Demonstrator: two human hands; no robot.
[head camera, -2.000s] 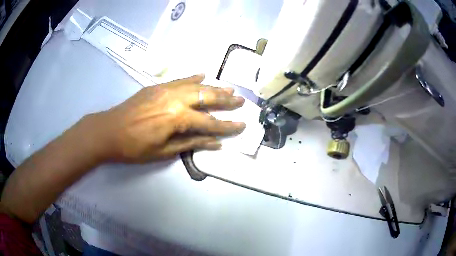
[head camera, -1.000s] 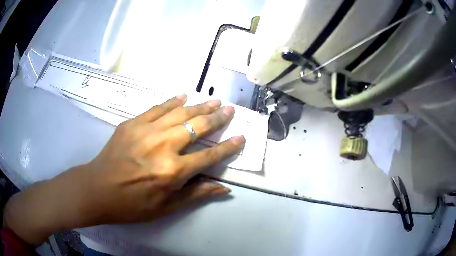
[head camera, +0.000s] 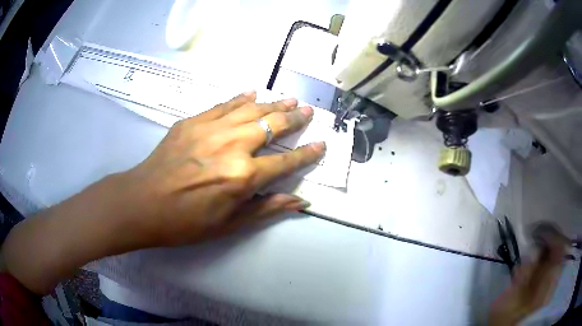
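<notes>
My left hand (head camera: 210, 169) lies flat, fingers spread, pressing on a white fabric piece (head camera: 332, 169) on the machine bed. The piece's right end is at the presser foot (head camera: 343, 121); my palm and fingers hide its left part. A long template strip with dark parallel lines (head camera: 137, 75) runs from the upper left towards my hand; where it ends is hidden. My right hand (head camera: 533, 280) is blurred at the lower right, beside the handle of the thread snips (head camera: 507, 239). Whether it touches or grips them is unclear.
The cream-white machine head (head camera: 395, 57) fills the upper right, with a brass-coloured tension knob (head camera: 454, 160) below it. White scrap (head camera: 490, 169) lies behind the snips. A measuring scale (head camera: 153, 290) runs along the table's front edge. Dark blue cloth shows beneath that edge.
My right hand has come into view at the snips. My left hand and the fabric piece appear a little higher and further right, as does the machine; the camera view has shifted.
</notes>
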